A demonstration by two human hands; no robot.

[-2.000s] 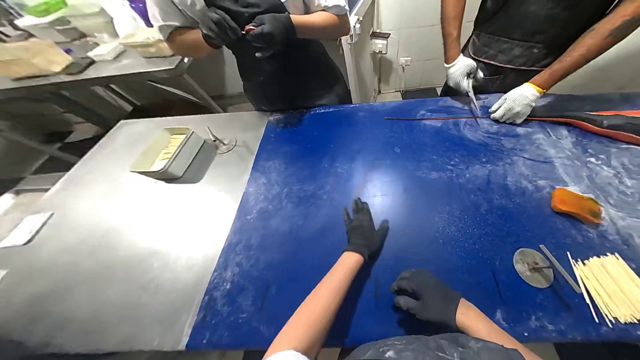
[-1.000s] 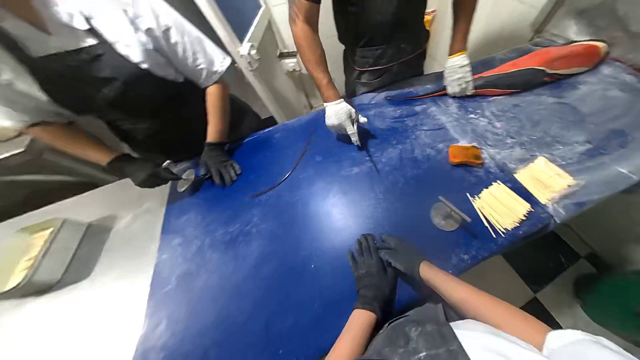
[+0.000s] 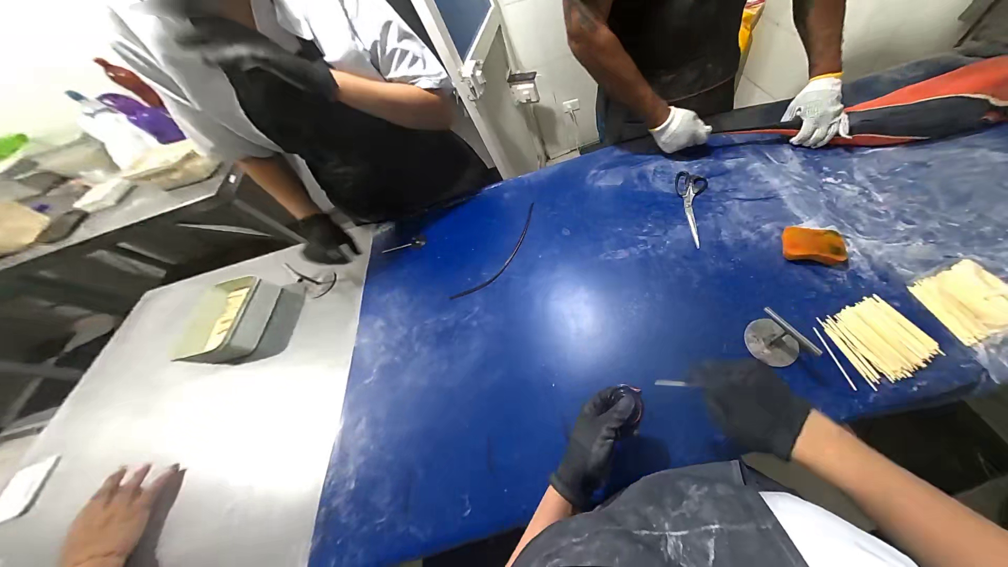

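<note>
My left hand [image 3: 602, 441], in a black glove, is closed around a small dark, glossy round thing [image 3: 628, 409] near the front of the blue table [image 3: 472, 409]. My right hand [image 3: 748, 405], also black-gloved and blurred by motion, is to its right. From its fingers a thin, light flat strip [image 3: 672, 383] points left towards the round thing, apart from it; what it is cannot be told. Beyond my right hand lie a round metal disc with a stem [image 3: 772, 342], a grey bar [image 3: 792, 331] and a spread bundle of thin pale sticks [image 3: 878, 339].
Scissors [image 3: 691, 209], an orange block [image 3: 814, 246], more pale sticks [image 3: 961, 301] and a thin dark curved strip [image 3: 500, 272] lie farther out. A grey tub [image 3: 264, 323] stands left. Two co-workers are across the table; another person's bare hand [image 3: 114, 512] rests at lower left.
My hands, together a second ago, are now apart, with the round thing in my left. The scissors now lie loose on the table. The co-worker at left has raised one gloved hand.
</note>
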